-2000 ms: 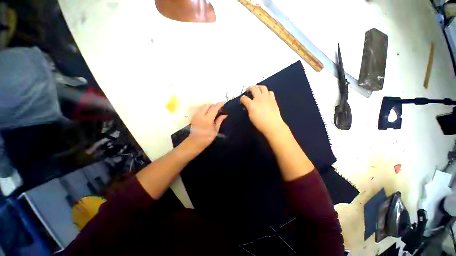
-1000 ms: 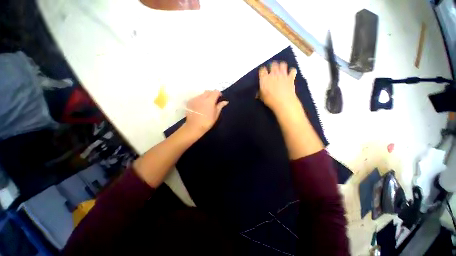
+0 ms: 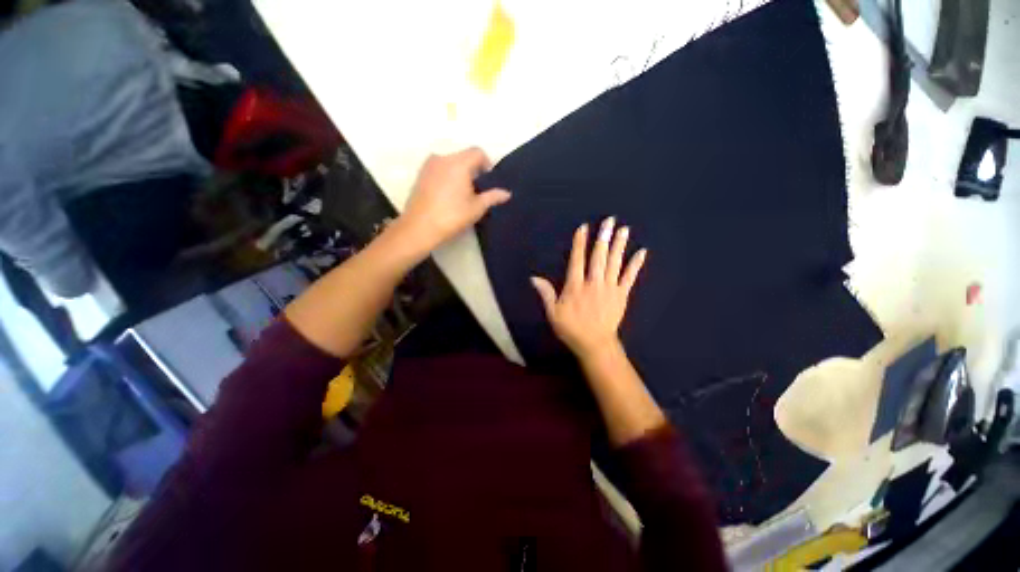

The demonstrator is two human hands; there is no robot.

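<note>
The dark navy garment panel (image 3: pixel 716 190) lies on the pale tabletop, with a curved cut-out at its lower right and thin white thread lines near its lower part. My left hand (image 3: pixel 453 199) is at the panel's left corner, thumb and fingers on its edge; the fingertips are partly hidden, so a grip is not certain. My right hand (image 3: pixel 593 293) lies flat on the panel, fingers spread, holding nothing.
Dark shears (image 3: pixel 890 145), a grey block (image 3: pixel 960 50) and a black tool (image 3: pixel 984 162) lie at the upper right. An iron (image 3: pixel 946 400) stands at the right beside a blue-grey cloth (image 3: pixel 902 385). A yellow slip (image 3: pixel 492 47) is at the top. A person in grey (image 3: pixel 90 134) is at the left.
The view has shifted. My right hand has moved from the panel's far edge down to its near middle. My left hand is now at the panel's left corner. The curved cut-out now shows.
</note>
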